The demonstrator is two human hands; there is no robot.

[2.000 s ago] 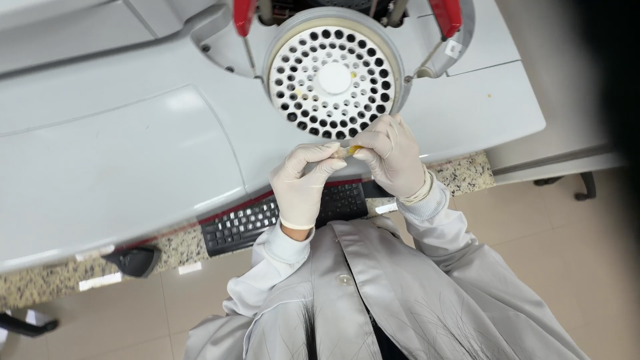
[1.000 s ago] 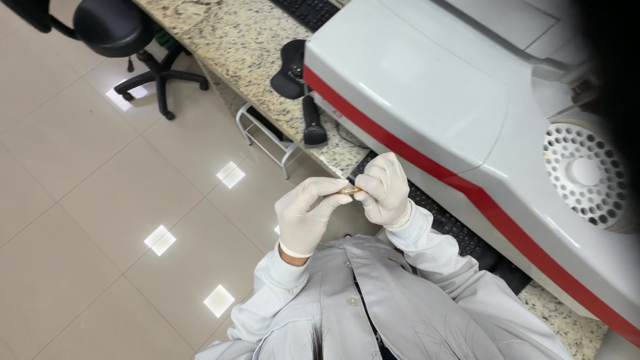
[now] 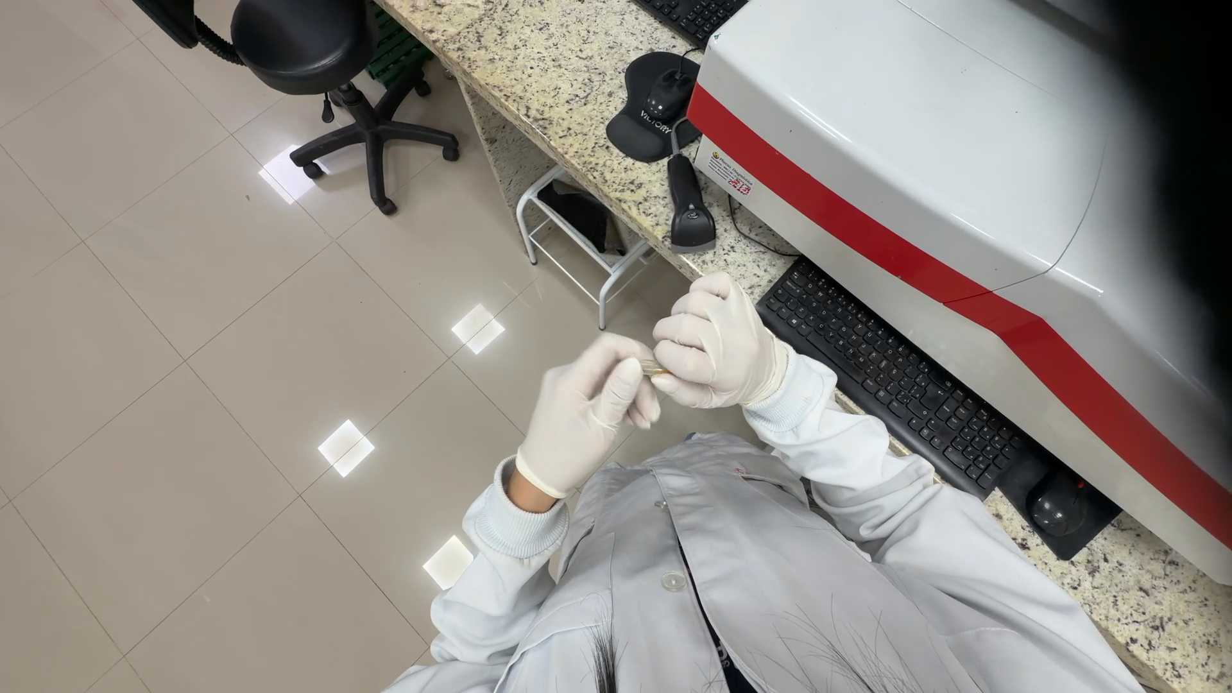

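Both hands wear pale latex gloves and meet in front of the chest of a light lab coat. A small clear object with a yellowish part [image 3: 654, 369], perhaps a tube or sample cup, lies between them. My left hand [image 3: 589, 409] pinches one end of it between thumb and forefinger. My right hand [image 3: 715, 346] is curled around the other end, with its fingers folded in. Most of the object is hidden by the gloves, so its full shape cannot be told.
Right of the hands stands a white laboratory analyzer [image 3: 866, 125] with a red stripe. Along the granite counter [image 3: 549, 58] lie a black keyboard [image 3: 895, 375], a handheld barcode scanner [image 3: 690, 207] and a mouse [image 3: 671, 94]. A white step stool [image 3: 602, 279] and a black wheeled chair [image 3: 303, 43] stand beyond.
The view has swung away from the analyzer's round sample carousel toward the floor and counter end. Both hands remain close together on the small object.
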